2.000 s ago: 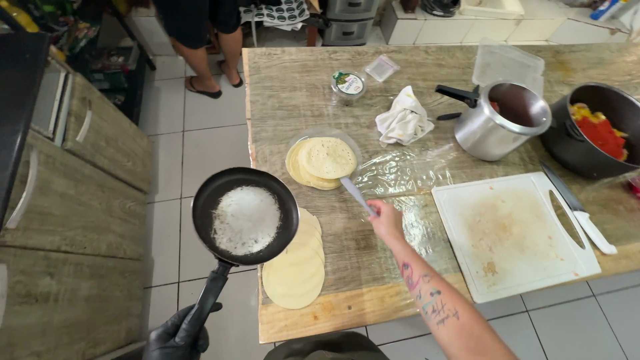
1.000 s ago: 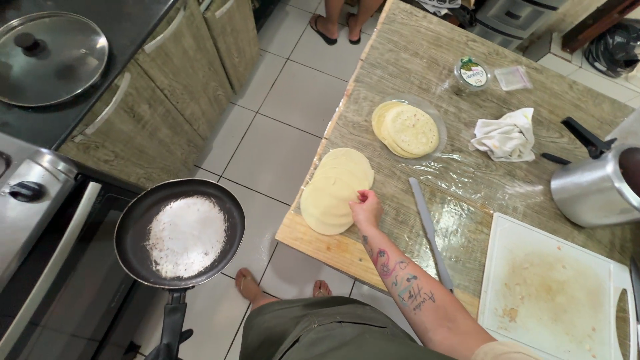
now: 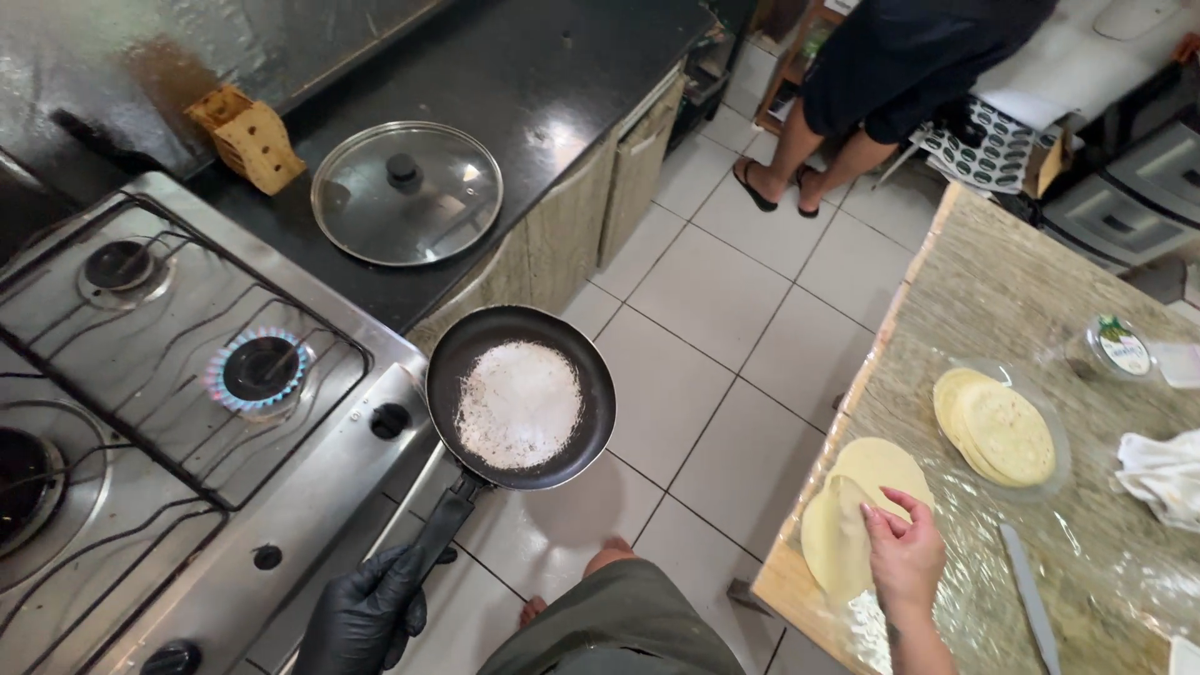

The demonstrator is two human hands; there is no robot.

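My left hand (image 3: 366,609), in a black glove, grips the handle of a frying pan (image 3: 521,403) held over the floor beside the stove. The pan is dark with a worn, whitish middle. My bare right hand (image 3: 905,553) pinches the edge of a thin, pale dough disc (image 3: 848,530), partly lifted from other flat discs (image 3: 881,464) at the table's corner. Beyond it, a stack of round flatbreads (image 3: 1008,431) rests on a clear plate. A grey knife or spatula (image 3: 1028,595) lies right of my right hand.
A gas burner (image 3: 260,368) burns with a blue flame on the stove (image 3: 309,469). A glass lid (image 3: 407,192) lies on the dark counter. Another person (image 3: 853,112) stands across the tiled floor. A lidded tub (image 3: 1111,347) and a white cloth (image 3: 1162,478) are on the wooden table.
My right hand has let go of the grey utensil, which it held over the flatbread stack, and has taken hold of a dough disc. The view has swung left to the stove.
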